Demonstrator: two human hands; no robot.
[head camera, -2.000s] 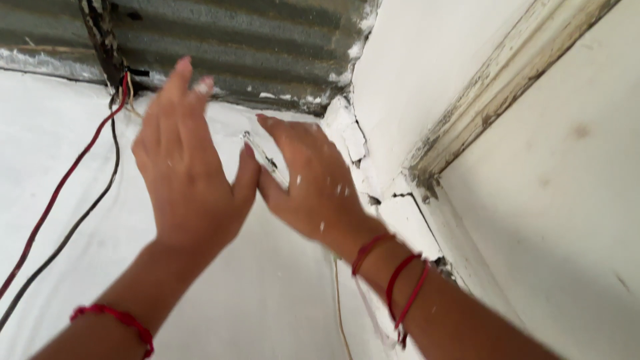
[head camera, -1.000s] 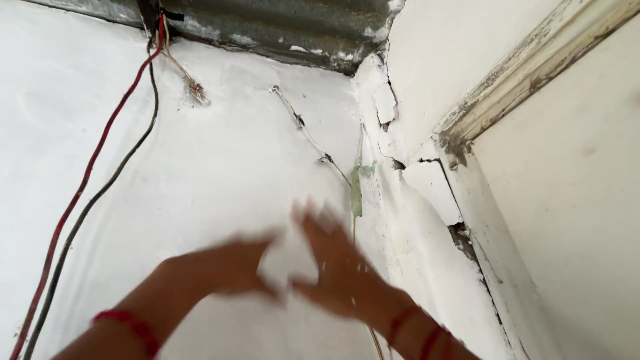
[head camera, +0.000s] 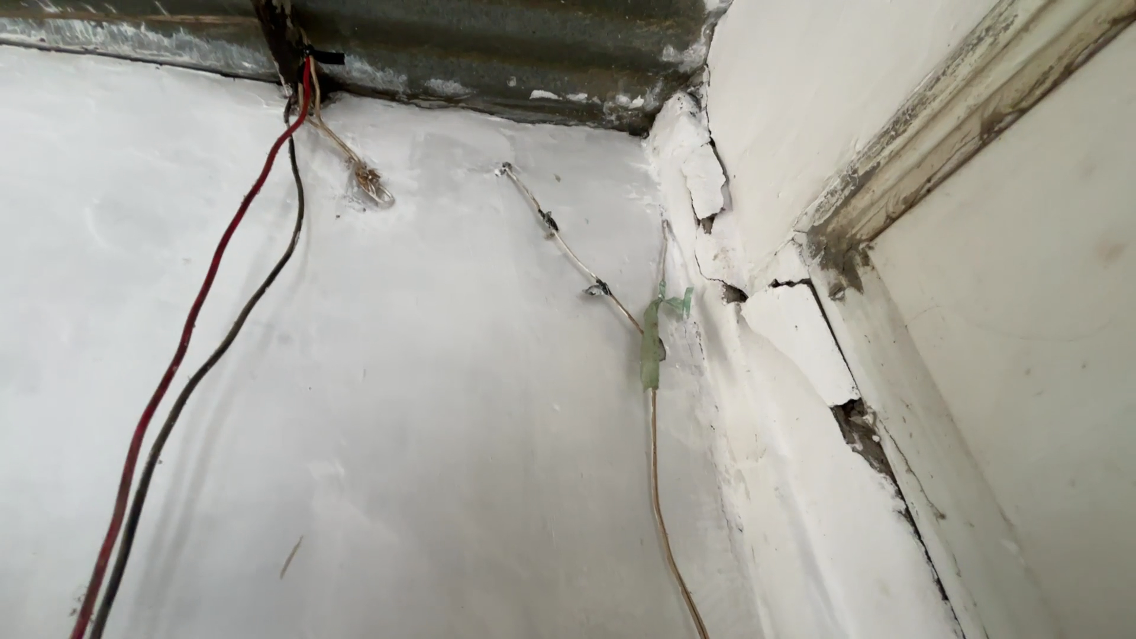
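Neither of my hands is in the head view. A thin wire (head camera: 575, 257) runs slantwise over the white plastered wall (head camera: 426, 399), from a small fixing near the top down to a strip of green tape (head camera: 650, 346). Below the tape a tan wire (head camera: 658, 497) hangs toward the bottom edge. On the left, a red cable (head camera: 200, 297) and a black cable (head camera: 238, 321) come down from the roof edge. A short tan wire (head camera: 335, 138) with a frayed, looped end lies against the wall near them.
Corrugated metal roofing (head camera: 497, 62) borders the top of the wall. Down the right corner, the plaster (head camera: 799, 337) is cracked and broken, with dark gaps. A worn, weathered wooden beam (head camera: 941, 133) slants across the upper right beside a pale panel (head camera: 1021, 293).
Both hands were up by the slanting wire near the roof edge, then lower in front of the wall; now they have left the view.
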